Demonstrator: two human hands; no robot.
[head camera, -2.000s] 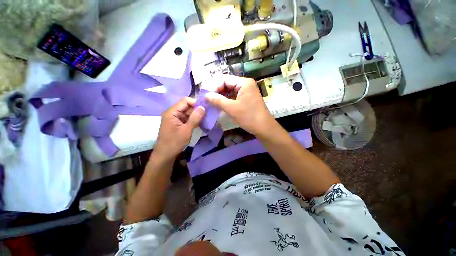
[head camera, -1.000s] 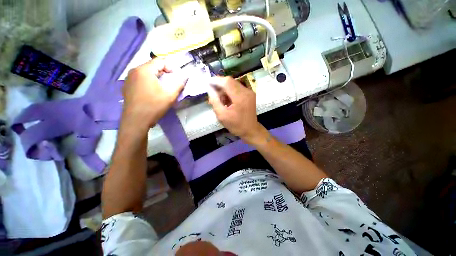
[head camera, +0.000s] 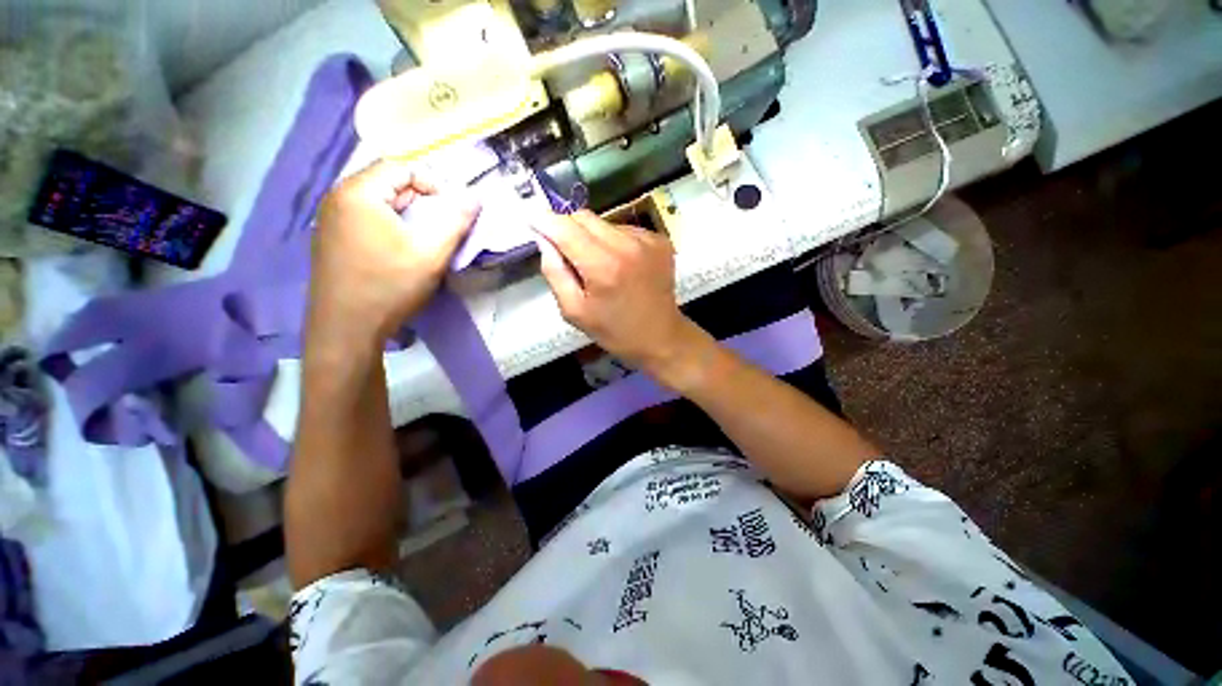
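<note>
A purple fabric band (head camera: 466, 359) runs from under my left hand down over the table edge and across my lap. My left hand (head camera: 382, 248) holds its upper end flat at the left front of the overlock machine (head camera: 643, 114). My right hand (head camera: 610, 275) pinches the right edge of the same fabric beside the needle area (head camera: 520, 188). The fabric there is overexposed and looks nearly white, so the stitching point is not clear.
Joined purple bands (head camera: 288, 188) lie piled left of the machine. A lit phone (head camera: 127, 211) is at the back left. Thread snips (head camera: 925, 40) lie right, behind the waste opening (head camera: 931, 134). A round clear bin (head camera: 905, 275) with white scraps is below right. White cloth (head camera: 114, 536) hangs left.
From two seconds ago, both hands have moved from the table's front edge to the needle area with the band end. Over the last second they have hardly moved; the view has shifted slightly.
</note>
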